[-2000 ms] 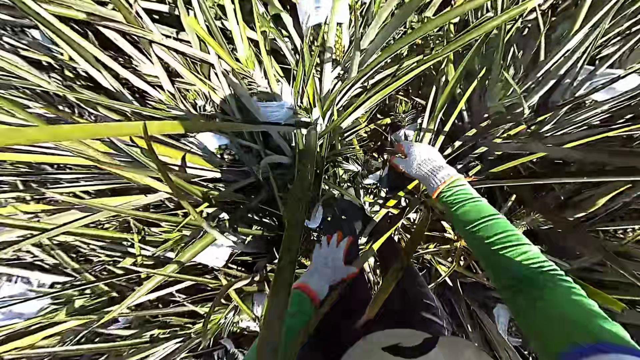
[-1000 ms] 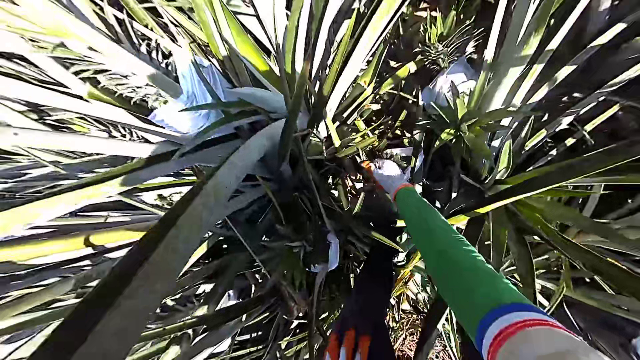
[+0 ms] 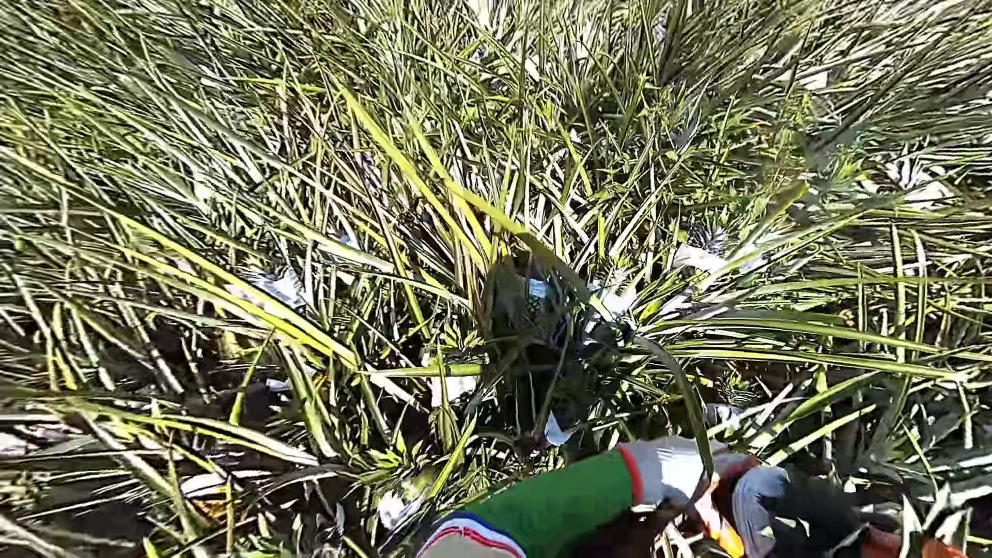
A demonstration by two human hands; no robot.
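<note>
What looks like my left hand (image 3: 682, 474), in a white knit glove with an orange-red cuff and orange on the fingers, reaches rightward at the lower right, below a green sleeve (image 3: 566, 500) with a blue, white and red band. A long leaf (image 3: 690, 387) arches down across the glove. A grey, rounded thing (image 3: 758, 500) lies against its fingers; I cannot tell whether this is glove or something else. The fingers' grip is unclear. Orange-red patches at the bottom right edge may belong to my right glove, but blur and shadow hide its shape.
Dense, long, narrow-leaved plants (image 3: 418, 178) fill the view, with yellowish leaves rising near the middle. Pale scraps of thin material (image 3: 275, 287) lie among them, others at the right (image 3: 701, 257) and low centre (image 3: 556, 430). Dark shadow falls around the central plant.
The view has swung strongly. Two seconds ago both gloved hands were apart among the leaves; now one green-sleeved arm crosses the bottom toward the right, with its hand at the lower right.
</note>
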